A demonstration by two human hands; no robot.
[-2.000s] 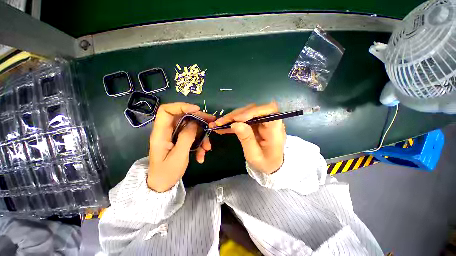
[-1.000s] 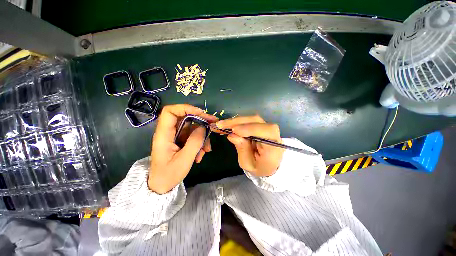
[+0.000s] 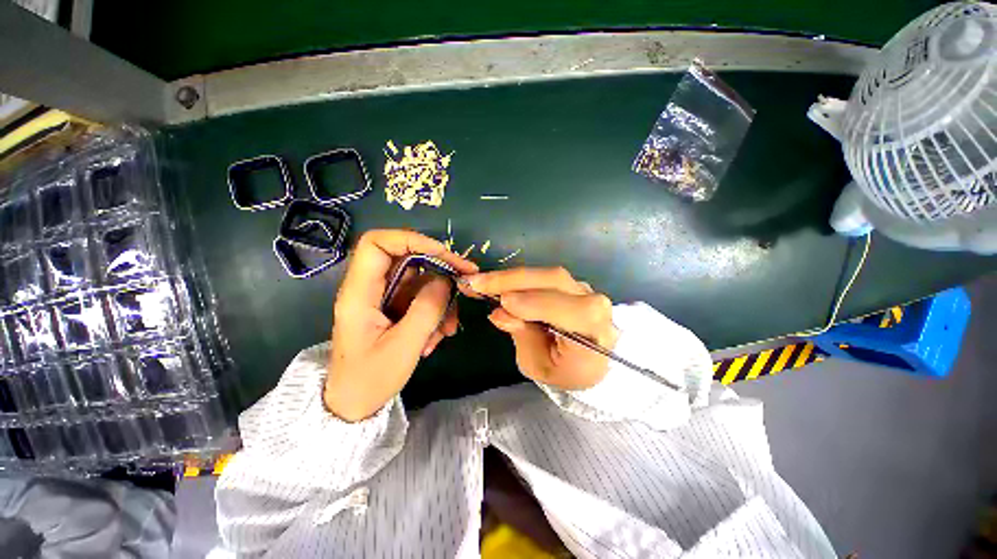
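Observation:
My left hand (image 3: 377,322) holds a dark watch case frame (image 3: 407,273) upright between thumb and fingers, with the thumb inside its opening. My right hand (image 3: 558,325) holds a slim dark pen-like tool (image 3: 618,358) like a pencil. The fingertips of my right hand meet the frame's right corner; the tool's tip is hidden there. Several more frames (image 3: 258,182) lie on the bench at the left, two of them overlapping. A pile of small cream parts (image 3: 417,175) lies beyond my left hand, and a few loose slivers (image 3: 485,249) lie near my fingers.
Clear blister trays (image 3: 104,306) fill the far left. A zip-lock parts bag (image 3: 695,133) lies at the back right, with a white fan (image 3: 929,131) beyond it. A metal rail (image 3: 492,68) runs along the far side. A blue stool (image 3: 913,339) stands below at the right.
The tool in my right hand has swung from pointing slightly up at the right to slanting down towards my sleeve. The frame stays in my left hand, slightly turned.

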